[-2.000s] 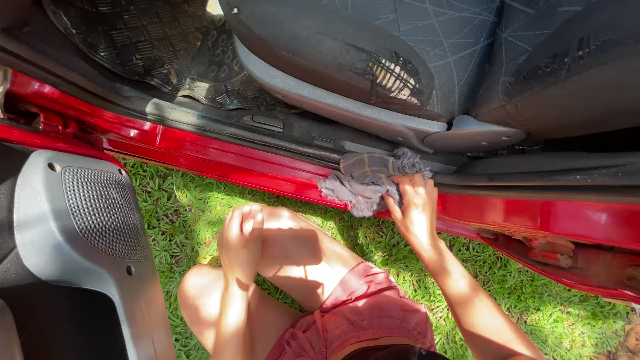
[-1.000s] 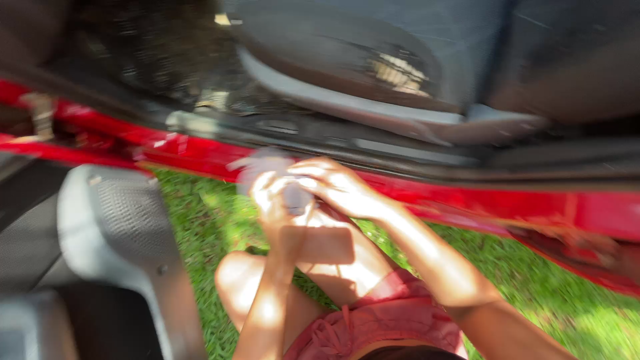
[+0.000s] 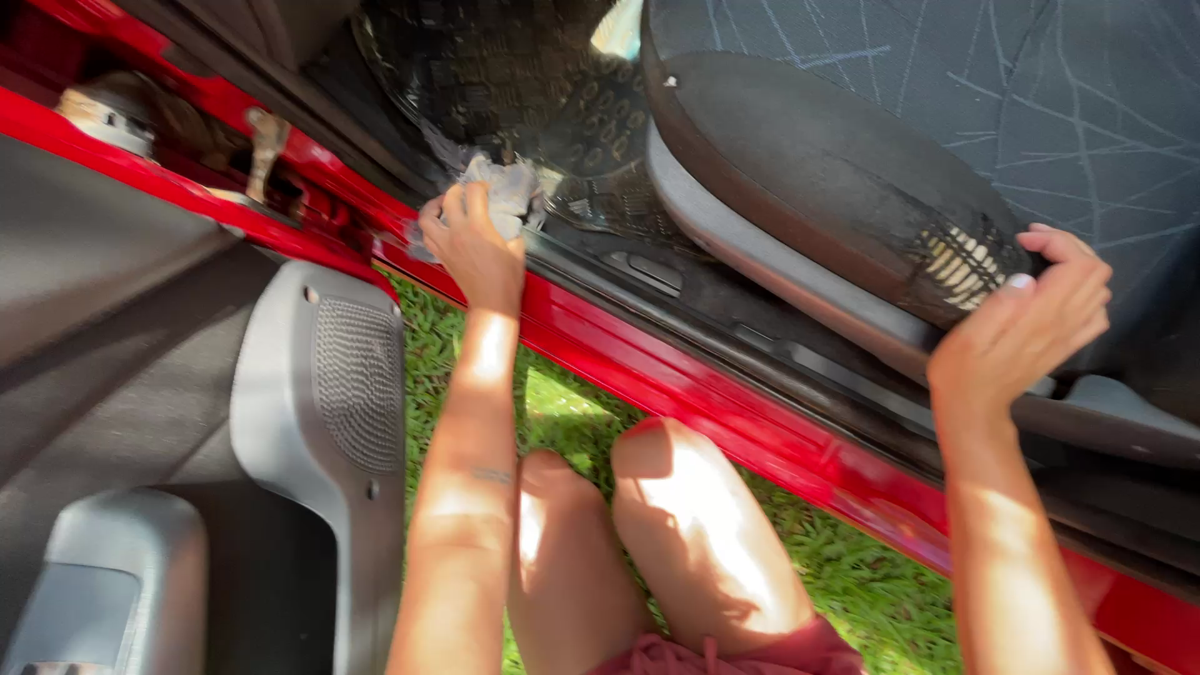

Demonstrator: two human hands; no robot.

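Note:
My left hand (image 3: 473, 246) presses a crumpled grey cloth (image 3: 511, 192) onto the front end of the car's door sill, beside the black rubber floor mat (image 3: 487, 84). The red sill (image 3: 675, 389) runs diagonally below, with a black rubber seal (image 3: 694, 347) along its inner edge. On the right, my right hand (image 3: 1027, 319) rests on the side bolster of the car seat (image 3: 816, 178), next to a torn patch (image 3: 961, 265) where pale padding shows. Its thumb and fingers are apart, and it holds no cloth.
At the left stands the opened car door with its grey speaker grille (image 3: 358, 384) and armrest (image 3: 122, 562). A door hinge (image 3: 265, 150) shows near the front pillar. Grass (image 3: 562, 403) lies under the sill, around my bent knees. Grey plastic trim (image 3: 750, 253) edges the seat.
The cloth was under my right hand at mid-sill, then between both hands; now my left hand has it farther forward. My right hand has moved onto the seat. The view has shifted toward the front.

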